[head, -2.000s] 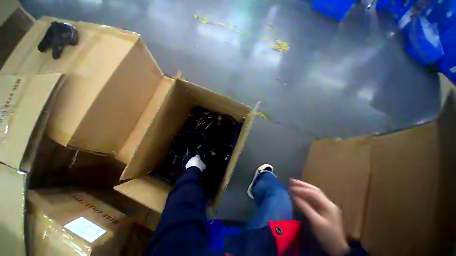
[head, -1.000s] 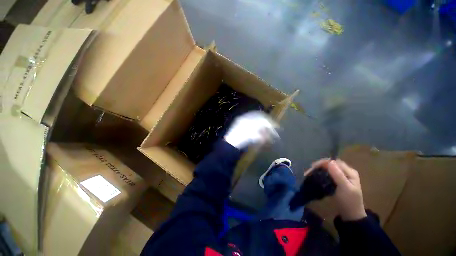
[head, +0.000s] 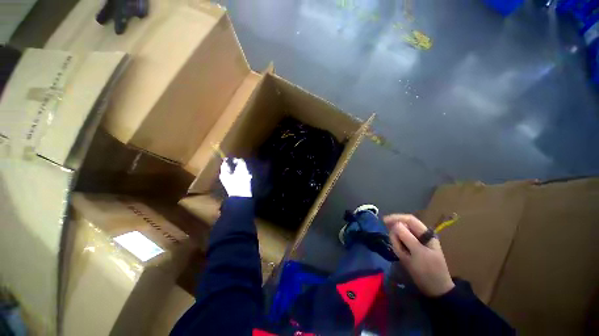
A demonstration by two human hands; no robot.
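Note:
My left hand (head: 236, 177), in a white glove, is over the left side of the open cord carton (head: 348, 156). It holds a black cord (head: 260, 176), blurred, with yellowish core wires (head: 217, 150) sticking out past the fingers. Inside the carton lies a heap of black cords (head: 299, 164) with thin light wire ends. My bare right hand (head: 420, 252) is right of the carton, over my leg. It grips a bundled black cord (head: 373, 237), whose yellow wire end (head: 448, 222) sticks out to the right.
More brown cartons (head: 148, 226) stand at left, one with a white label (head: 138, 245). A dark glove-like item (head: 122, 13) lies on a carton at top left. A brown cardboard box (head: 519, 236) is at right. Blue crates (head: 584, 33) are at top right beyond the grey floor (head: 453, 98).
My left hand has come up out of the carton and moved to its left side, now with a cord. My right hand, empty at first, now holds a bundled cord. The view has shifted.

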